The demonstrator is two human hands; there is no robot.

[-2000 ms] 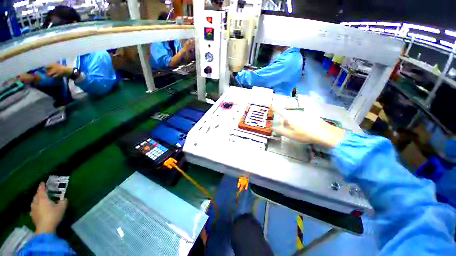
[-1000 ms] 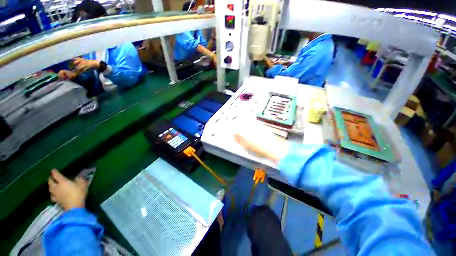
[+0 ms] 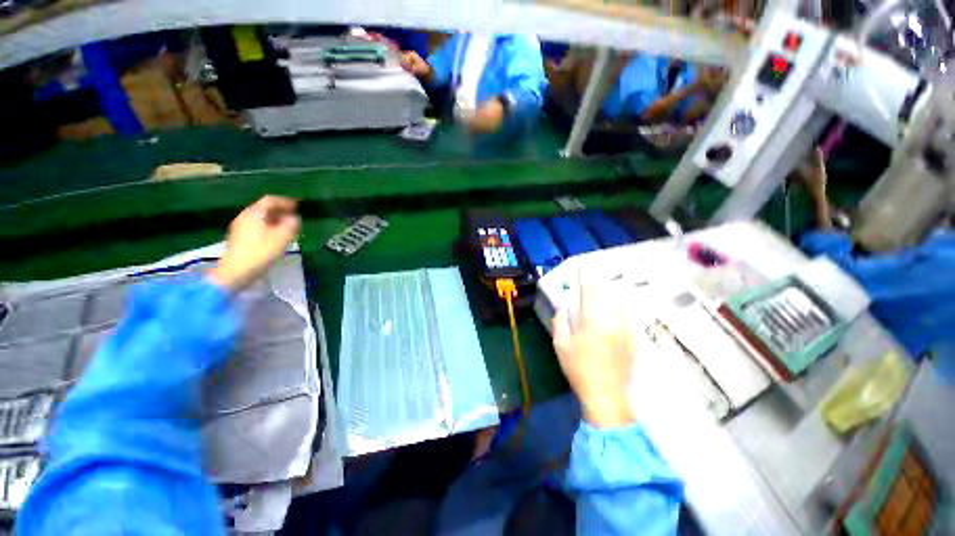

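A phone middle frame lies on the green bench, to the right of my left hand. My left hand is above the back edge of the frame tray, fingers curled; I see nothing in it. My right hand is at the left edge of the white machine table; I cannot tell whether it holds anything. A dispensing fixture with a green cover frame holds a slotted phone frame. A second fixture shows its orange-brown block at the lower right.
A pale blue sticker sheet lies between the tray and machine. The teach pendant has an orange cable beside blue blocks. A yellow lump sits between the fixtures. A white gantry post and people in blue sleeves are behind.
The view has swung left. My left hand has let go of the phone frame, now on the bench. My right hand has moved back to the table's left edge. The green cover frame was lowered earlier.
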